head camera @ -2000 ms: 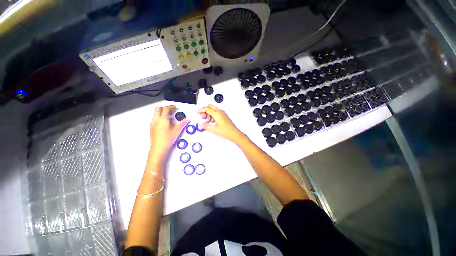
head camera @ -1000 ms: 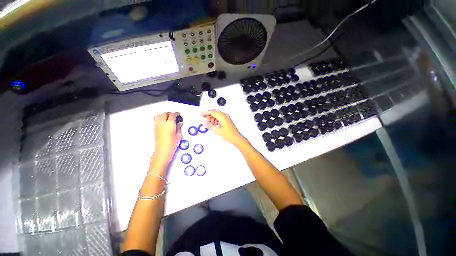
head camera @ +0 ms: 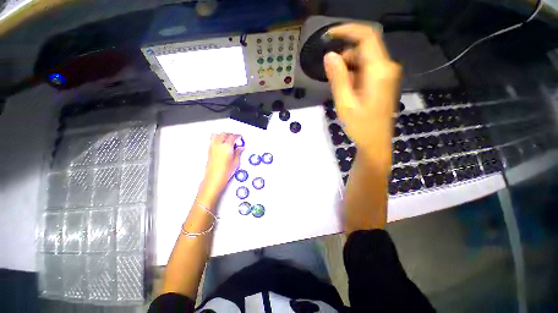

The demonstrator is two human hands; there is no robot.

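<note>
My left hand [head camera: 224, 150] is low over the white bench surface, its fingertips on a round module [head camera: 239, 142]. My right hand [head camera: 361, 79] is raised close to the camera, in front of the fan, and blurred. Its thumb and index finger are curved towards each other; a small greenish spot shows at the index fingertip, and I cannot tell if a module is held. Several round modules with bright faces [head camera: 242, 192] lie loose below the left hand; one face looks green [head camera: 258, 210]. Darker modules [head camera: 295, 127] lie near the instrument.
Blister trays [head camera: 422, 147] filled with black discs lie at right, partly behind my right forearm. Clear ribbed blister trays [head camera: 92, 211] lie at left. The test instrument [head camera: 205, 70], the fan [head camera: 313, 56] and a small black box with cables [head camera: 251, 115] stand behind. A white cable [head camera: 471, 56] hangs at upper right.
My right hand has risen from the bench towards the camera and moved right, now covering part of the fan and filled trays. My left hand stays low on the bench. The view has shifted.
</note>
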